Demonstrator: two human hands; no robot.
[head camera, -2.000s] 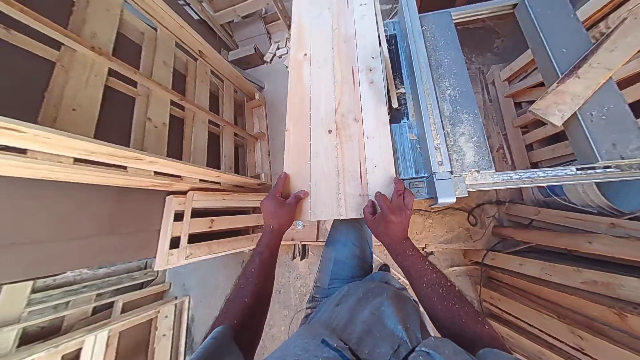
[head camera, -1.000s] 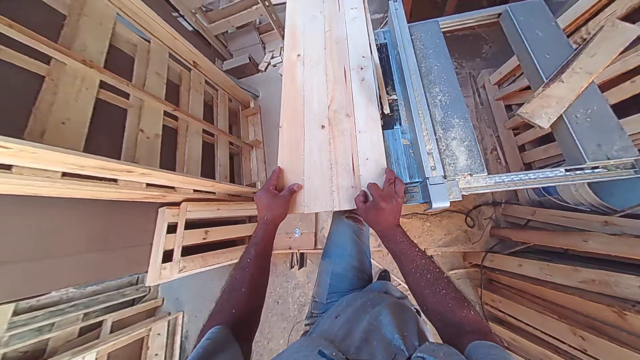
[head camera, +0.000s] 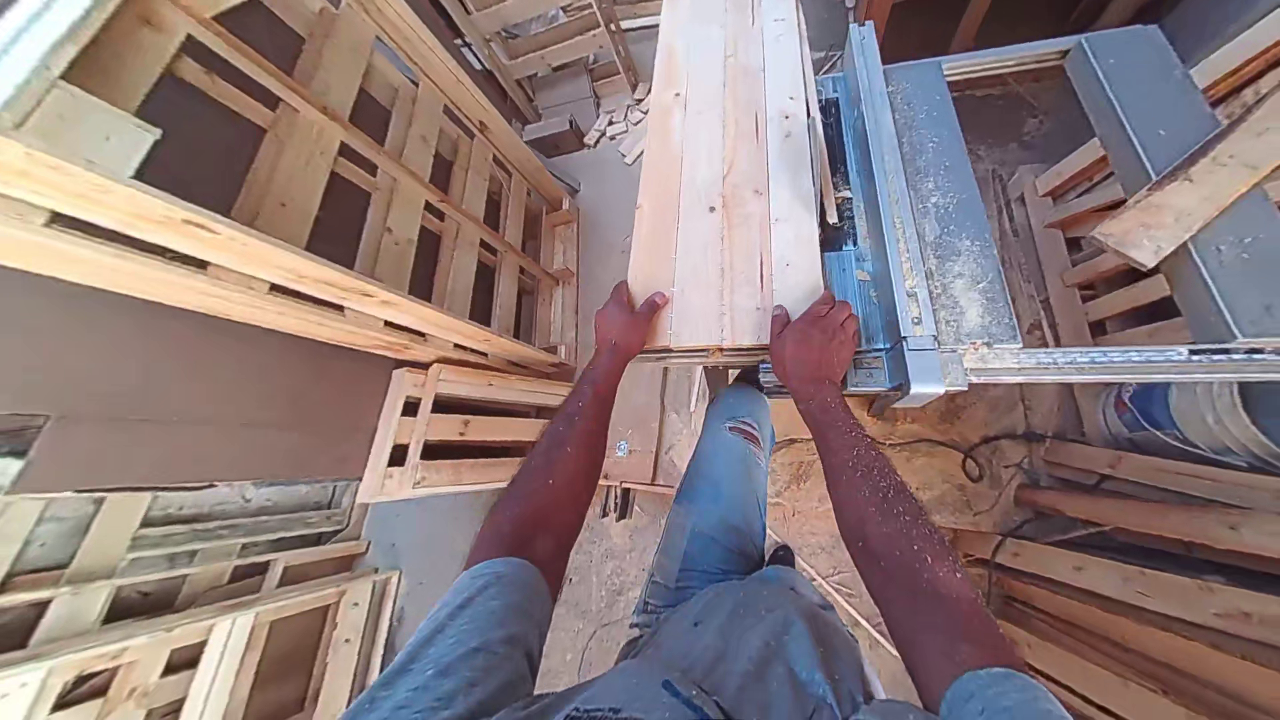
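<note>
Several long pine boards (head camera: 724, 200) lie side by side, their near ends squared up in front of my body and their far ends out of view. My left hand (head camera: 628, 322) grips the near left corner, thumb on top and fingers at the outer edge. At the near right corner my right hand (head camera: 815, 342) holds the boards, its thumb on top. More board layers show under the near ends. Right beside the boards stands a table saw (head camera: 880, 200) with a blue metal body and a sawdust-strewn table. Sawdust speckles my right forearm.
Tall wooden pallet-like frames (head camera: 210, 240) stand on the left, with a smaller slatted crate (head camera: 470, 430) near my left arm. A metal rail (head camera: 1120, 362) runs out to the right above white buckets (head camera: 1190, 420). Stacked lumber (head camera: 1130, 560) and a black cable (head camera: 975, 462) lie at lower right.
Both hands stay at the near corners of the boards. The near end of the boards now shows its edge and lower layers, which the earlier frames do not plainly show.
</note>
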